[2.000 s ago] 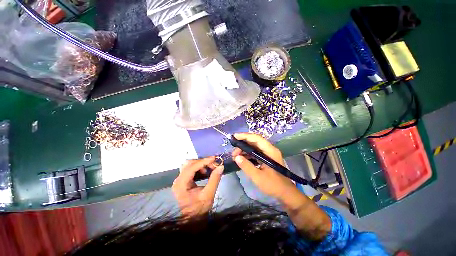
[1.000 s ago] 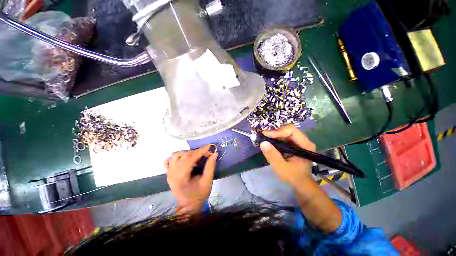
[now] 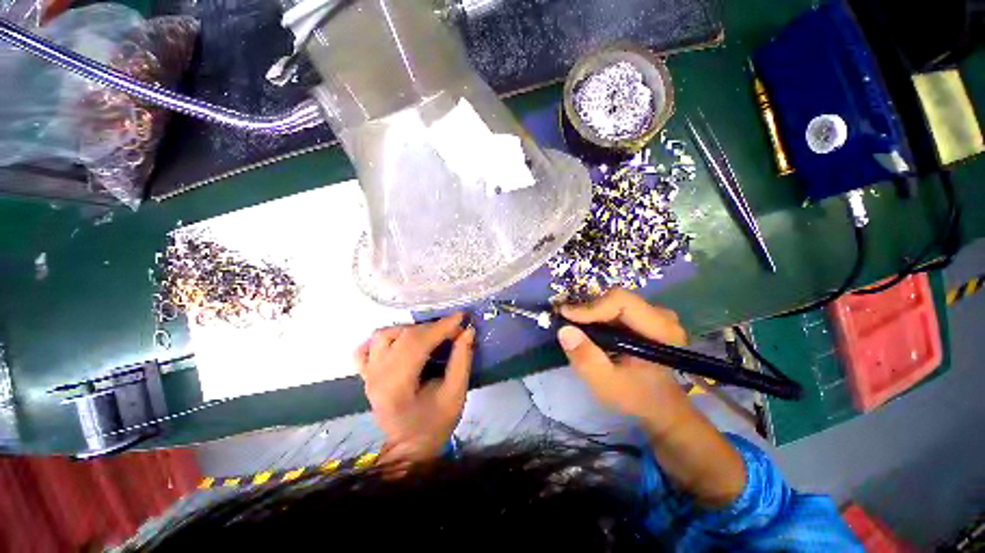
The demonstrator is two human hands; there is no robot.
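My right hand (image 3: 626, 351) holds the soldering iron (image 3: 691, 359) by its black handle, its thin tip pointing left over the purple-blue mat (image 3: 518, 344). My left hand (image 3: 419, 380) is just left of the tip, thumb and forefinger pinched together; something small and dark shows at the fingertips, too small to name. Tiny bits lie on the mat between the hands. A heap of small components (image 3: 626, 221) lies above my right hand. Coppery wire rings (image 3: 232, 286) are heaped on the white sheet (image 3: 324, 248) at the left. The clear fume extractor hood (image 3: 464, 216) hangs just above the hands.
A round tin (image 3: 618, 99), tweezers (image 3: 734, 194) and the blue soldering station (image 3: 832, 108) stand to the right. A solder reel holder (image 3: 117, 410) is at the near left edge. A plastic bag of rings (image 3: 130, 97) lies upper left. A red tray (image 3: 891, 335) is lower right.
My right hand and the iron moved away from my left fingers to the right, and the iron now lies flatter. The ring seen at my left fingertips is no longer clear. The view has shifted closer.
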